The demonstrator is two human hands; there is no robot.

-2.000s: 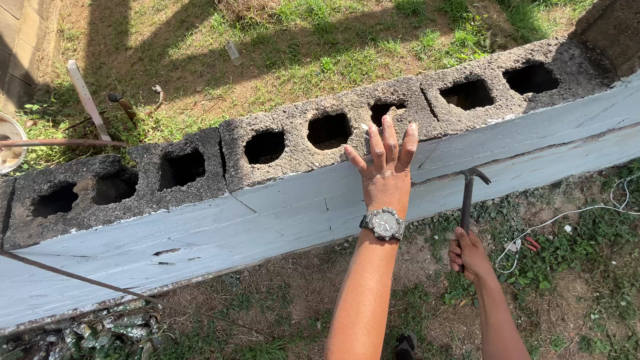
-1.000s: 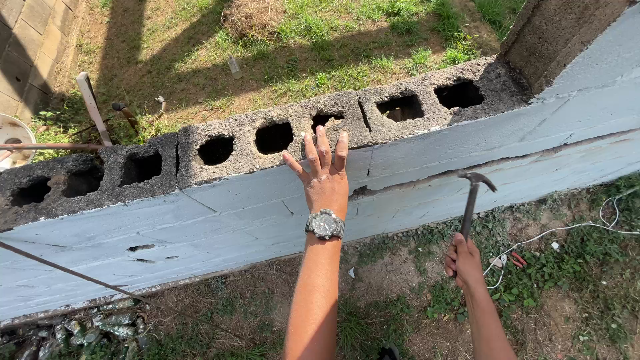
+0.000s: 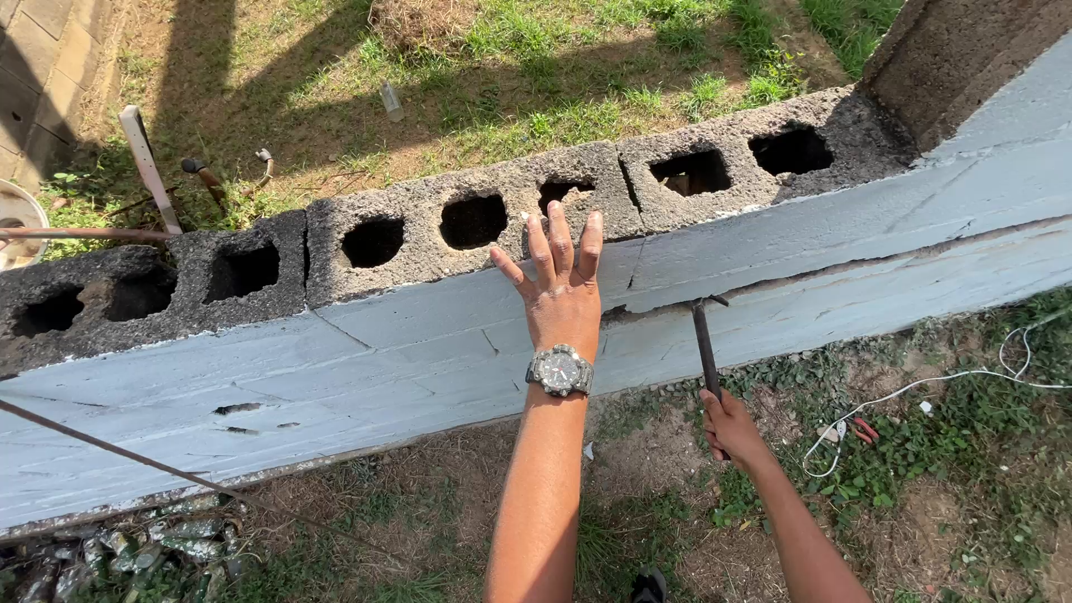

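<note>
My left hand (image 3: 563,289), with a wristwatch (image 3: 559,371) on its wrist, lies with fingers spread on the upper edge of a hollow concrete block (image 3: 523,176) that tops a painted wall (image 3: 352,352). My right hand (image 3: 730,425) is closed round the handle of a claw hammer (image 3: 706,347), to the right of the left hand. The hammer's head is at the long horizontal crack (image 3: 837,268) in the light blue wall face; whether it touches cannot be told. A vertical gap parts the block under my left hand from the block on its right.
A rough concrete pillar (image 3: 938,67) rises at the right end of the blocks. A thin rod (image 3: 167,469) slants across the lower left. Glass bottles (image 3: 184,536) lie below it. A white cable (image 3: 930,381) and red-handled pliers (image 3: 864,430) lie on the ground. A bucket (image 3: 33,205) stands far left.
The hammer's head, apart from the crack a second ago, is now at it. My left hand has stayed on the block's edge. The view has shifted sideways.
</note>
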